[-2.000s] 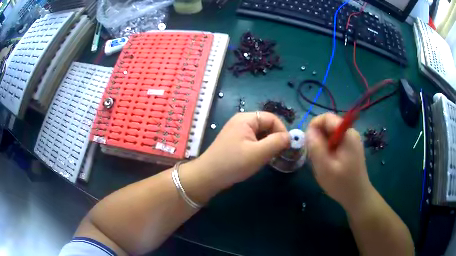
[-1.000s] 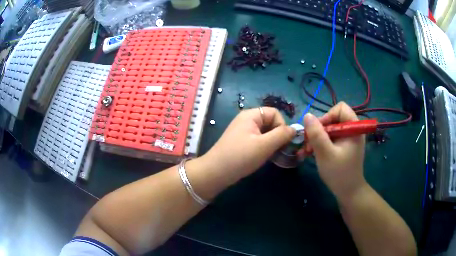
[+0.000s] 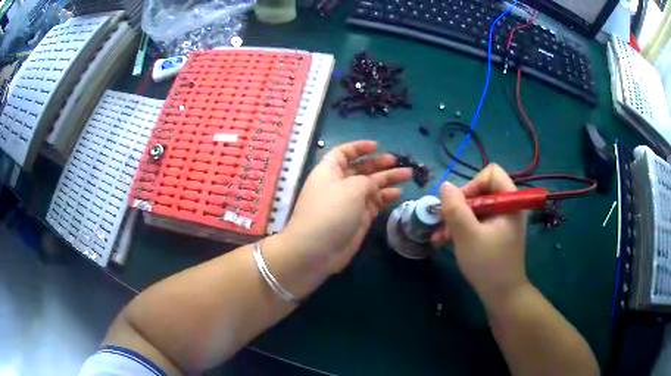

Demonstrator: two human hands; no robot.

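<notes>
The silver-grey stepped test fixture [image 3: 412, 229] stands on the green mat with its pale round top up. My right hand [image 3: 482, 228] holds the thick red test probe [image 3: 515, 200] like a pen, nearly level, its front end at the fixture's top. My right fingertips touch or nearly touch the fixture's right side and cover the probe tip. My left hand [image 3: 342, 202] is just left of the fixture, palm turned up, fingers apart, with nothing visible in it. A small dark pile [image 3: 418, 171] lies behind its fingertips. Any component on the fixture top is too small to tell.
A red component tray [image 3: 221, 139] with a metal nut [image 3: 156, 152] lies on white trays at left. A larger dark pile [image 3: 371, 84] lies beyond my left hand. The keyboard [image 3: 478, 44], mouse [image 3: 598, 149], blue cable [image 3: 482, 95] and coiled leads are behind and right.
My left hand has moved back and left from the fixture top and its fingers have opened. My right hand swung the probe from upright to nearly level and brought its tip to the fixture.
</notes>
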